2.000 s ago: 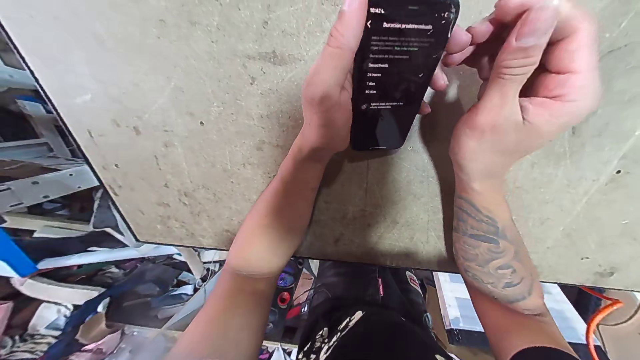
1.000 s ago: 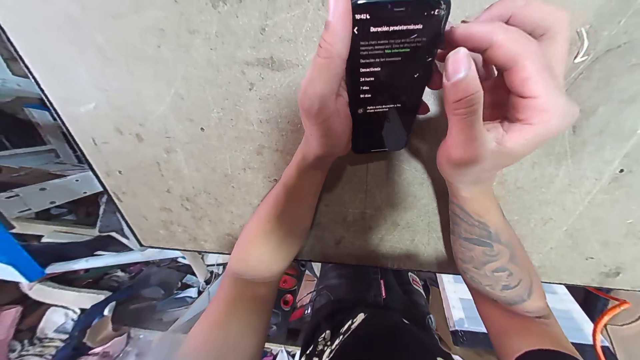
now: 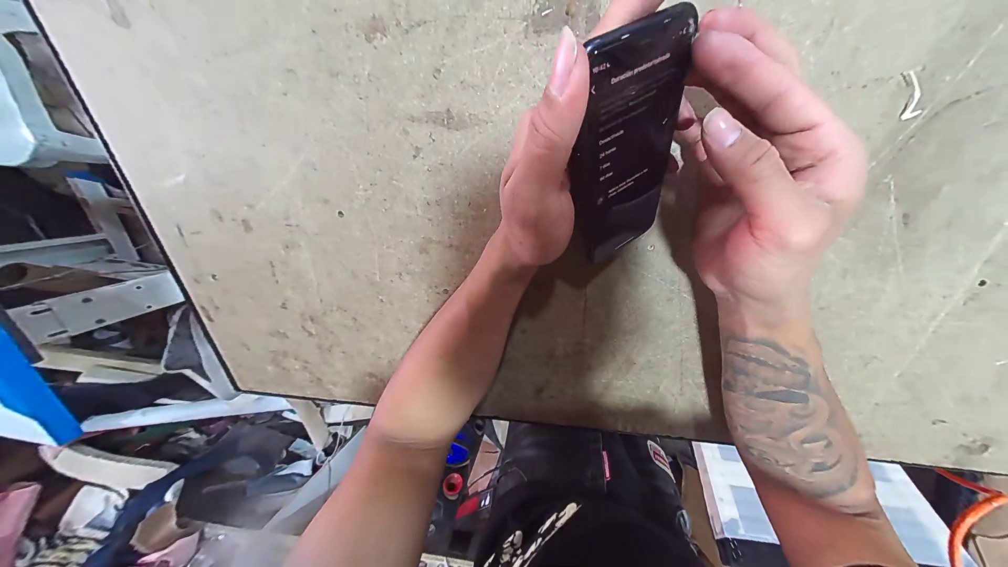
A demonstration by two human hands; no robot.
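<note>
A black smartphone (image 3: 630, 134) with a dark screen that bears writing is held above a worn, scratched tabletop (image 3: 339, 213). My left hand (image 3: 543, 169) grips the phone, its thumb along the left edge and the other fingers behind it. Its screen is tilted toward the left. At the phone's right side is my right hand (image 3: 776, 157), fingers curled and the thumb apart from the fingertips. Its fingertips are close to the phone's upper right edge; whether they touch it I cannot tell.
Left of the table's dark edge are white metal frame parts (image 3: 102, 307) and a blue piece (image 3: 31, 386). Fabric scraps (image 3: 94, 504) lie heaped below. Under the front edge are a clear plastic container (image 3: 732, 488) and, farther right, an orange cable (image 3: 965, 528).
The phone has turned in my left hand, so its screen shows at a steeper slant. My right hand's fingers have moved closer to the phone's upper right edge.
</note>
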